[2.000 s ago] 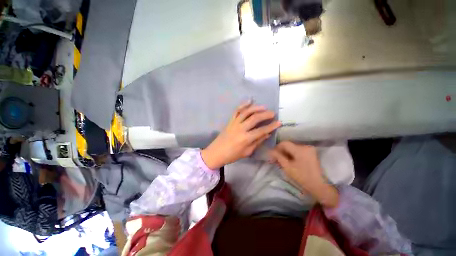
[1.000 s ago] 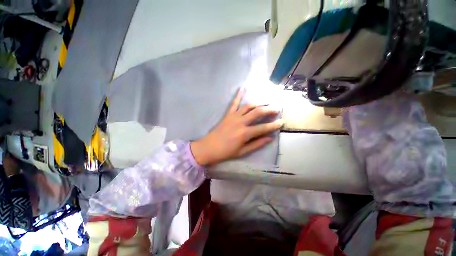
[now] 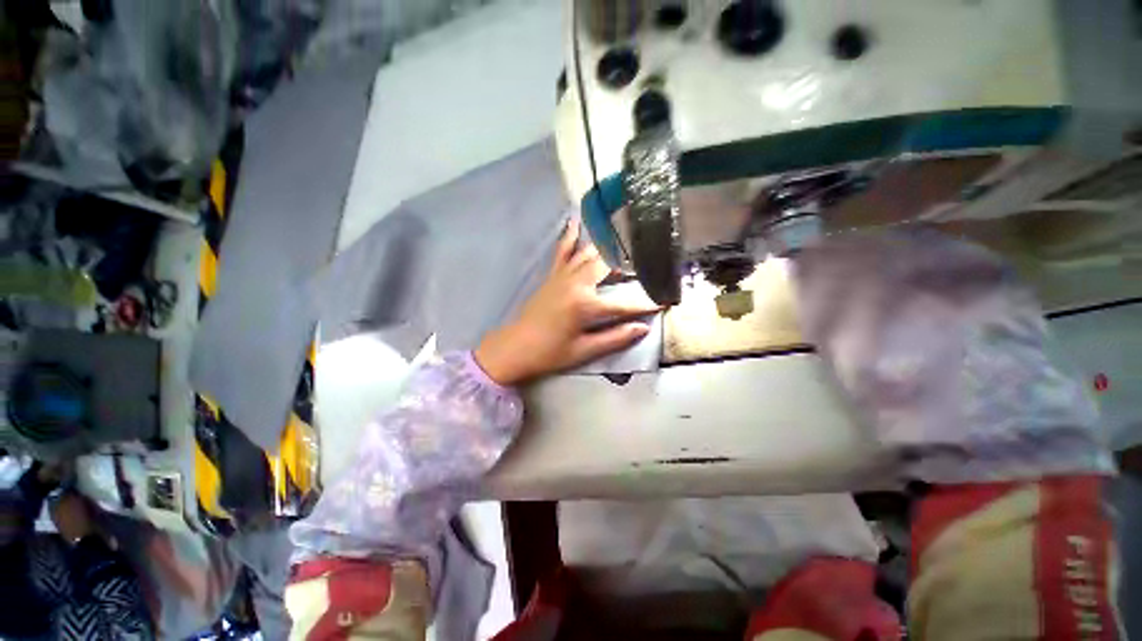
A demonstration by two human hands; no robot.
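A grey cut panel [image 3: 470, 238] lies flat on the white table, its right end by the needle area of the sewing machine [image 3: 827, 75]. My left hand [image 3: 570, 316] rests palm down on the panel's right end, fingers spread, fingertips close to the presser foot area. My right forearm in a lilac sleeve cover [image 3: 939, 351] reaches up under the machine head. My right hand is hidden behind the head. A dark glittery curved part [image 3: 653, 213] hangs in front of the head. The needle is lost in glare.
Stacked grey panels [image 3: 282, 238] lie at the left over yellow-black tape [image 3: 208, 470]. Pale cloth [image 3: 714, 538] covers my lap below the table edge. A blue round thing [image 3: 53, 398] is at the far left. Part of a person in zigzag-patterned clothing [image 3: 94, 582] is at the lower left.
The view has shifted, with more of the machine head showing. My right hand left the panel's near edge and went behind the head. My left hand stays on the panel, now nearer the needle area.
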